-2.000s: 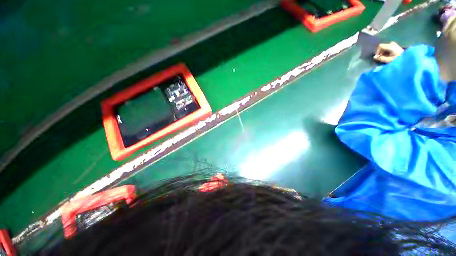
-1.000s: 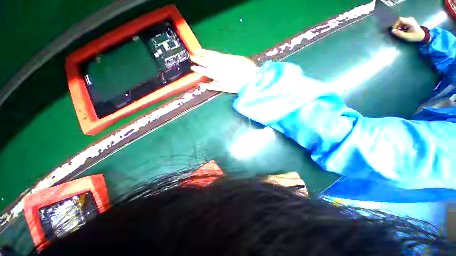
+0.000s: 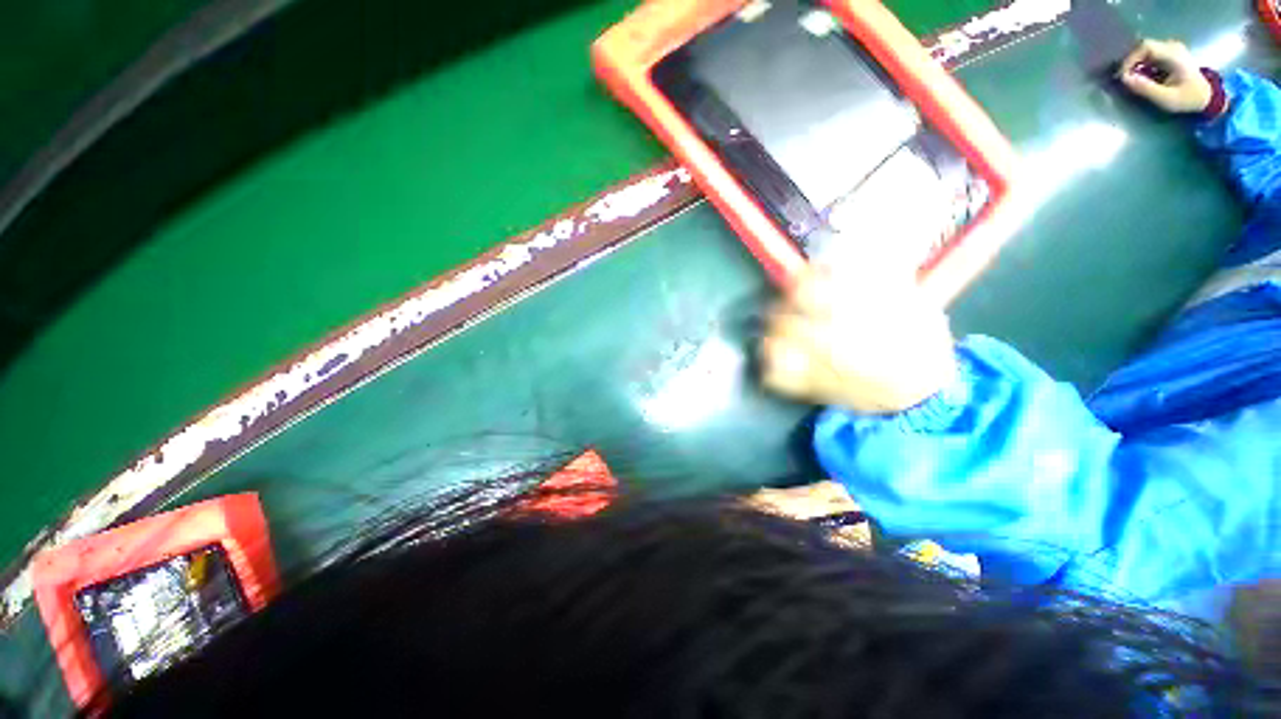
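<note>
Neither of my hands can be made out; dark hair covers the bottom of the view. A small tan patch (image 3: 808,500) shows at the hair's edge, and I cannot tell what it is. Close by, the corner of a red-orange frame (image 3: 575,485) shows, the rest hidden by hair. At lower left on the bench, a unit with silvery patches and a yellow-amber spot (image 3: 162,614) lies in a red-orange frame (image 3: 148,538), partly covered by hair.
At right, a neighbour's blurred hand (image 3: 860,337) in a blue sleeve holds a framed unit (image 3: 801,106) tilted across the chipped rail (image 3: 520,260). Another hand (image 3: 1169,76) is at upper right beside a dark flat piece. The green belt (image 3: 422,197) runs behind the rail.
The neighbour's hand has taken hold of the framed unit on the belt and moved it right, turning it across the rail. The lower-left unit has shifted slightly left in view.
</note>
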